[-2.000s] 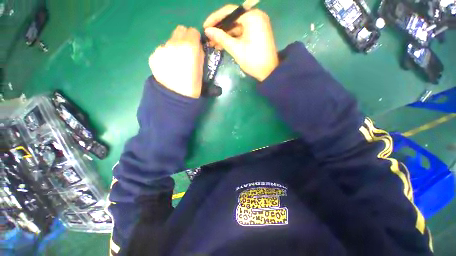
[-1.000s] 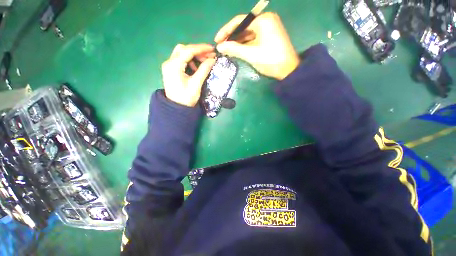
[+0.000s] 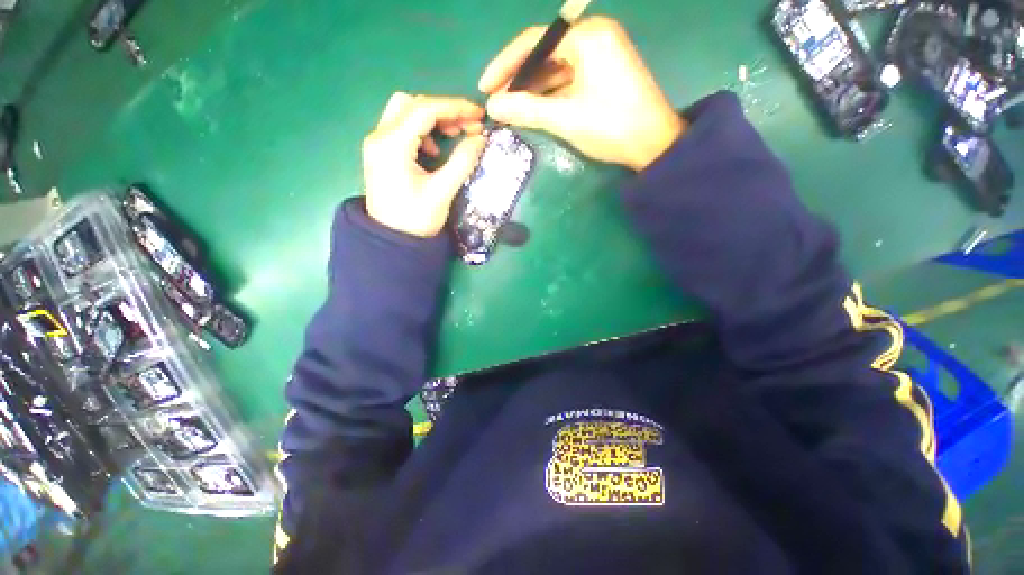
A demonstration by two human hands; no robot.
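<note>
An open handset (image 3: 494,191) with a silvery-white board in a dark shell lies at the upper middle, its far end between my hands. My left hand (image 3: 418,166) holds its left side and far end with thumb and fingers. My right hand (image 3: 584,96) holds a slim dark tool (image 3: 544,51) with a pale blunt end like a pencil. The tool's working tip is hidden at my fingertips, by the handset's far end. A small dark oval part (image 3: 513,234) is beside the handset's near end.
The green mat (image 3: 314,56) lies under the work. A clear tray (image 3: 241,494) with dark units is at left, with a dark unit (image 3: 185,270) along its edge. More open units (image 3: 825,62) lie at upper right. A blue object (image 3: 954,416) is beyond the edge at right.
Since two seconds ago, the handset's board has turned into fuller view and my left fingers have opened around it. In the last second, the hands have barely moved.
</note>
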